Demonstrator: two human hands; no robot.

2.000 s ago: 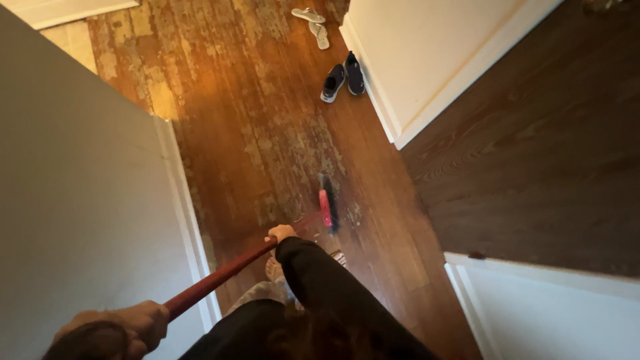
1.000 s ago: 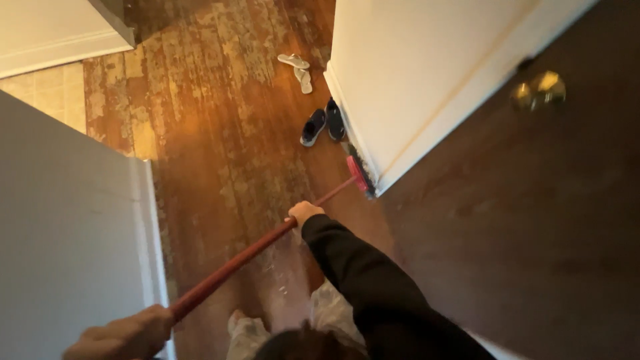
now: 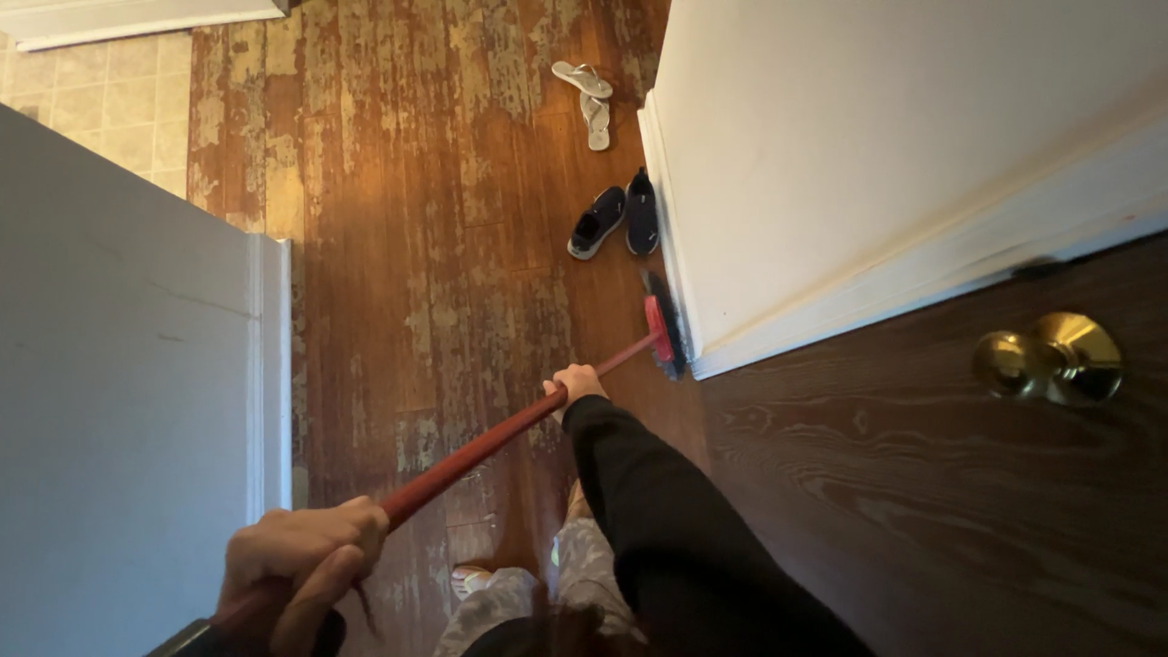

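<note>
A broom with a red handle (image 3: pixel 474 453) slants across the view from lower left to upper right. My left hand (image 3: pixel 301 561) grips the upper end of the handle at the lower left. Farther down the handle, my right hand (image 3: pixel 577 388) is closed around it, its arm in a black sleeve. The red broom head (image 3: pixel 657 328) with dark bristles rests on the worn wooden floor (image 3: pixel 411 301), alongside the white baseboard near the wall's corner. Just beyond the bristles stand dark slip-on shoes (image 3: pixel 597 223).
White flip-flops (image 3: pixel 596 121) lie beyond the shoes. A white wall (image 3: pixel 867 164) and a dark wooden door (image 3: pixel 912 493) with a brass knob (image 3: pixel 1077 358) bound the right side. On the left is a grey wall (image 3: pixel 119 365); tiles (image 3: pixel 128 100) show behind it.
The broom head has moved from the open floor to the baseboard at the right, where it was one second ago too. Both hands have kept hold of the handle. The view has shifted.
</note>
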